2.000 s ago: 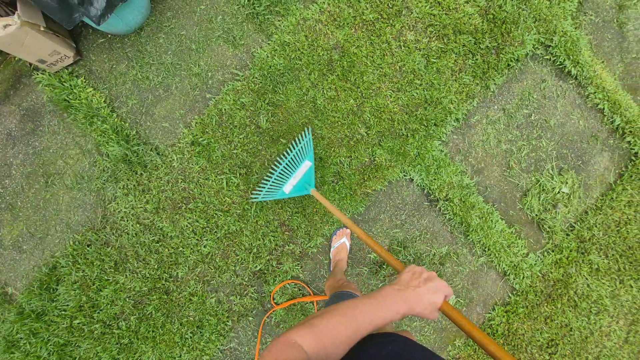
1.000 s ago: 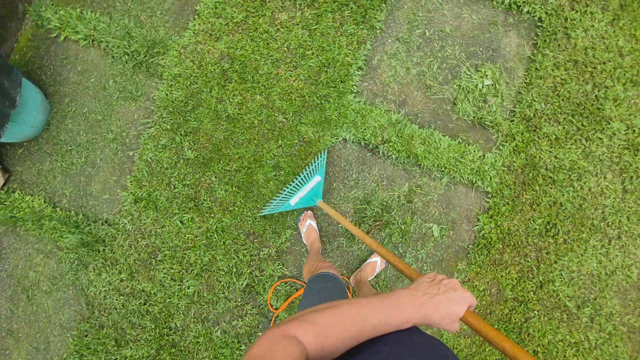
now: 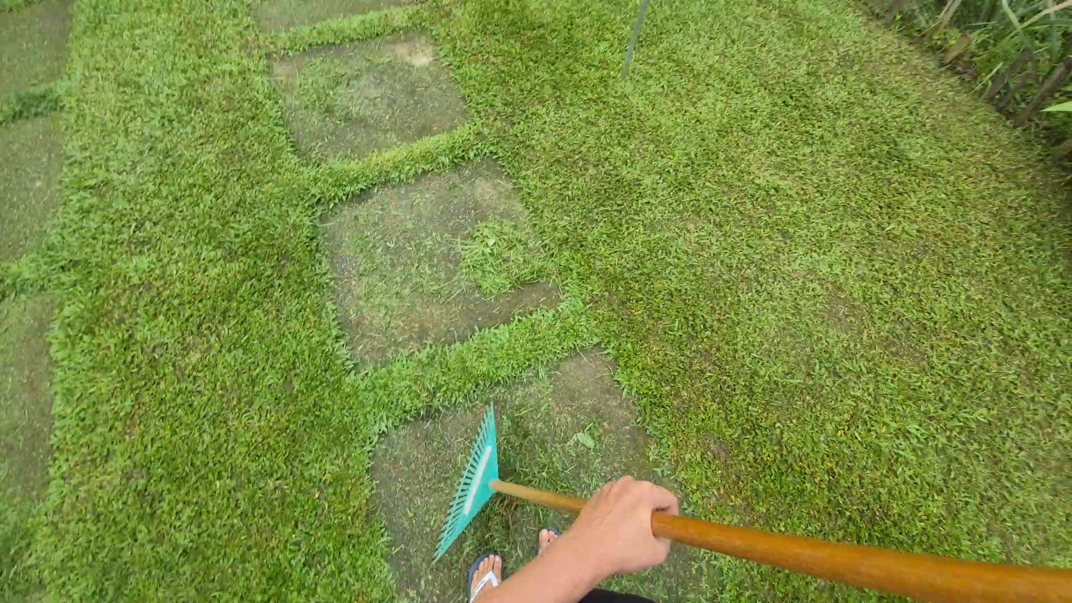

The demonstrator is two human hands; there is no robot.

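Observation:
My left hand (image 3: 626, 523) is closed around the brown wooden handle of a leaf rake, near the bottom of the view. The rake's teal fan-shaped head (image 3: 476, 490) is to the left of the hand, at or just above a paving slab (image 3: 578, 402) strewn with grass clippings. The handle (image 3: 804, 548) runs on past the hand to the lower right edge. My right hand is not in view. Below the rake head, my feet in flip-flops (image 3: 486, 576) show in part.
More square slabs (image 3: 377, 96) lie ahead, with strips of grass (image 3: 477, 356) between them. A small heap of cut grass (image 3: 502, 258) sits on the middle slab. Lawn (image 3: 796, 209) spreads on both sides. A thin pole (image 3: 636, 38) stands at the top; plants (image 3: 1026, 67) border the upper right.
The view has swung far to the right and forward. The rake head, over the lawn two seconds ago, is now over a slab. My left hand has kept its hold on the handle.

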